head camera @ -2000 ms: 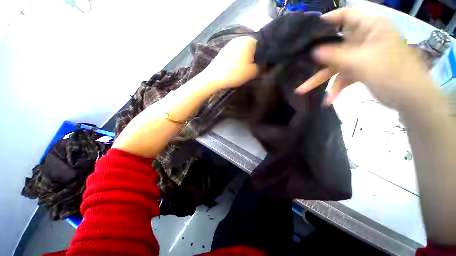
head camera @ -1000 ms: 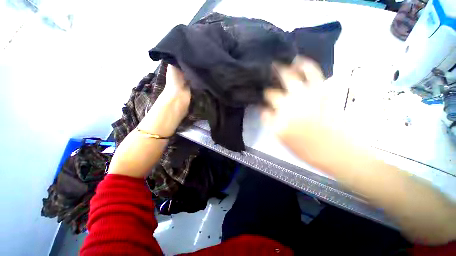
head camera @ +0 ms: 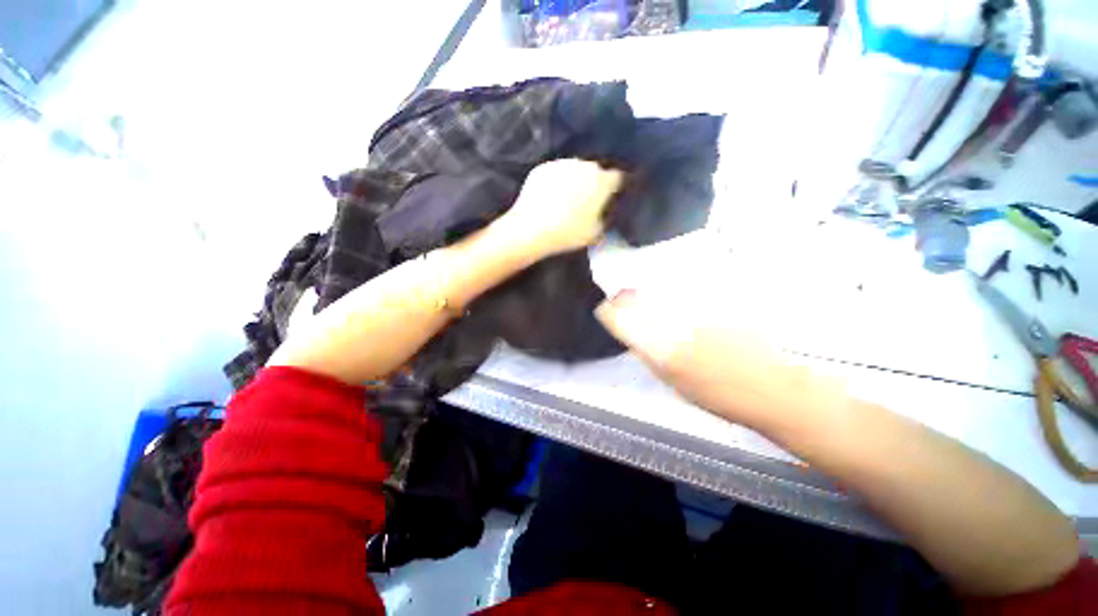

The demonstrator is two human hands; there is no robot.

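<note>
A plaid garment piece (head camera: 470,132) with dark lining (head camera: 680,169) lies bunched on the white table, left of the sewing machine. My left hand (head camera: 576,199) is closed on the dark cloth near its middle; the fingers are partly hidden in the folds. My right hand (head camera: 632,289) is at the cloth's right edge, blurred, with a finger and thumb near the dark fabric; whether it grips the cloth cannot be told. More plaid fabric hangs off the table's left side.
The white sewing machine (head camera: 927,90) with a blue stripe stands at the upper right. Scissors (head camera: 1045,355) and small black pieces (head camera: 1051,279) lie right of it. A blue bin (head camera: 147,448) with plaid pieces is lower left. A scale (head camera: 674,455) edges the table.
The cloth has been laid lower and flatter on the table. My left hand has moved right onto it, and my right hand has moved slightly left and down. The view has shifted right, showing the scissors.
</note>
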